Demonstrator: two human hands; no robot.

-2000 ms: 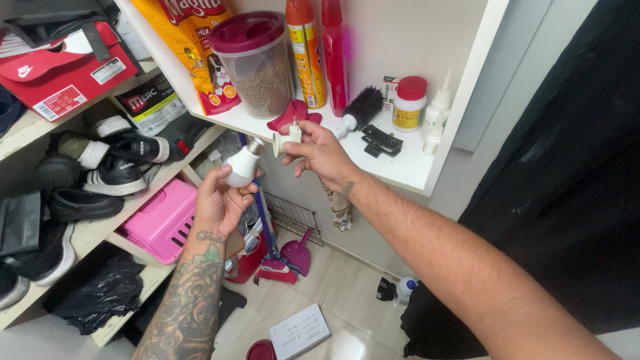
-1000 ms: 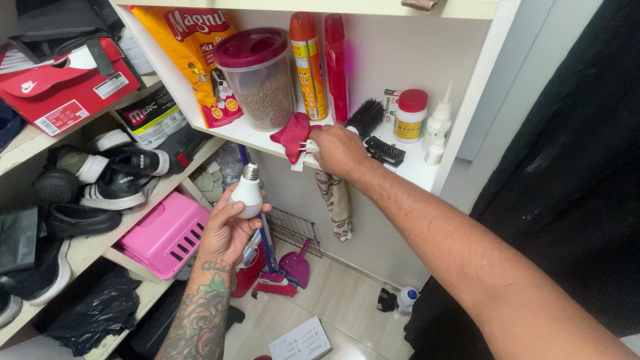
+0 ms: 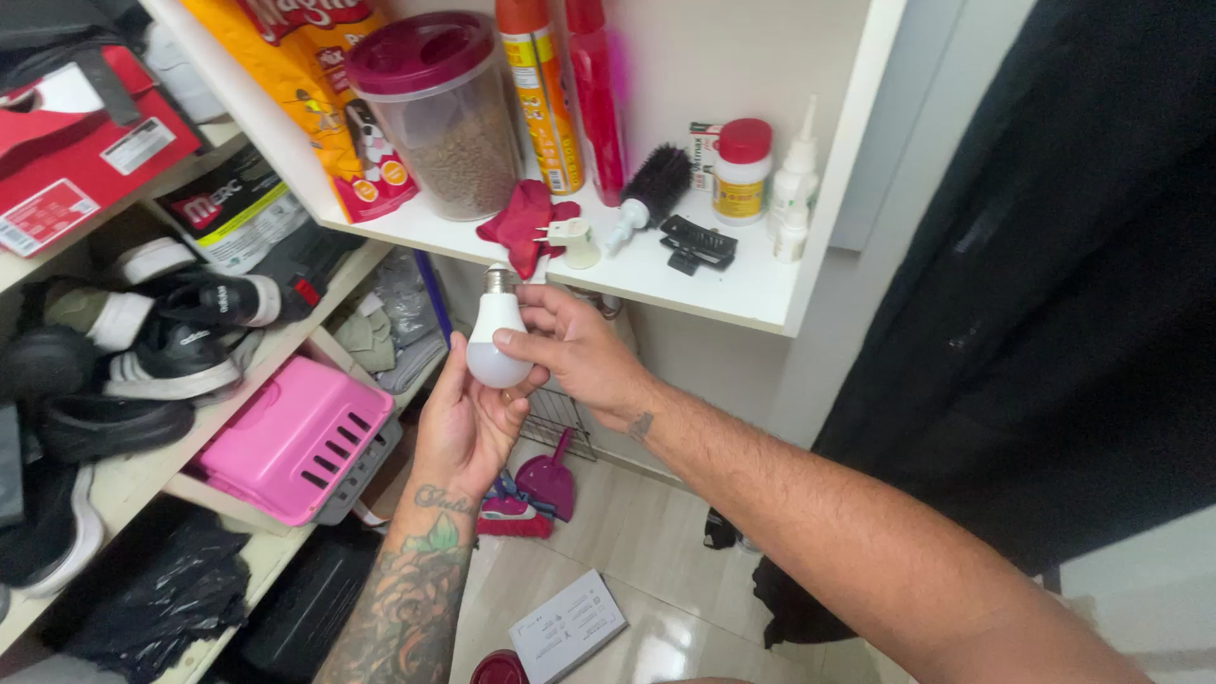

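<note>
A white LED light bulb (image 3: 496, 332), its metal screw base pointing up, is held between both hands in front of the white shelf. My left hand (image 3: 470, 408) supports its rounded end from the left and below. My right hand (image 3: 579, 351) grips its side with thumb and fingers. Just beyond the bulb, a white plug-in lamp socket (image 3: 575, 239) with metal prongs lies at the shelf's front edge, against a crumpled red cloth (image 3: 521, 226).
On the shelf (image 3: 655, 283) stand a pet food bag (image 3: 366, 180), a lidded kibble container (image 3: 456, 142), spray cans, a round hairbrush (image 3: 655, 185), a black hair clip (image 3: 698, 244) and small bottles. Shoes and a pink pet carrier (image 3: 294, 432) fill the left shelves.
My right hand has let go of the plug-in socket, which now lies on the shelf by the red cloth. It has come back to the bulb, which both hands now hold.
</note>
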